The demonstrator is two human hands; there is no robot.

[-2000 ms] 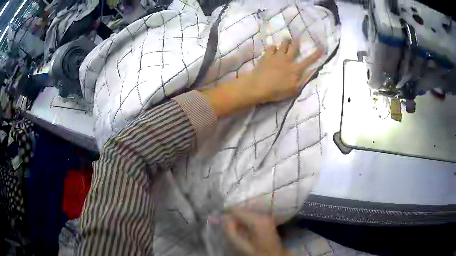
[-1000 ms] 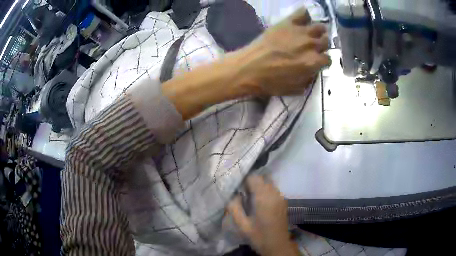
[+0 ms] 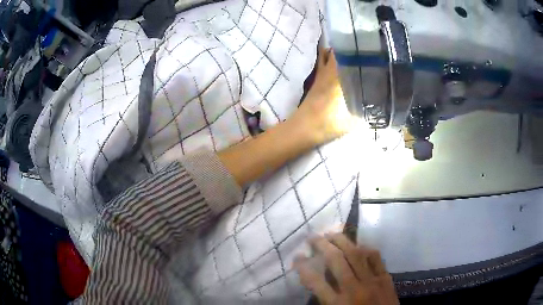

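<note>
White quilted lining [image 3: 274, 208] with dark diamond stitching covers the left and middle of the table, its right edge beside the needle area. A narrow grey edge [image 3: 353, 208] shows along it, above my right hand. My left hand [image 3: 330, 104] lies by the machine head, at the needle; its fingers are partly hidden by the head and bright glare, so its grip cannot be told. My right hand [image 3: 351, 271] lies on the lining's edge near the table front, fingers apart, slightly blurred. The sewing machine head [image 3: 381, 77] stands at upper right. Needle and presser foot are lost in glare.
The pale needle plate [image 3: 464, 161] lies under the head. A tape-like strip [image 3: 470, 277] runs along the table's front edge. Dark cloth [image 3: 24, 128] is piled at left. A red item [image 3: 72, 268] shows at lower left, below the table.
The lining's edge now reaches the needle area, with my left hand beside the head. My right hand has moved slightly right and down. The view has shifted, and the machine head looks larger.
</note>
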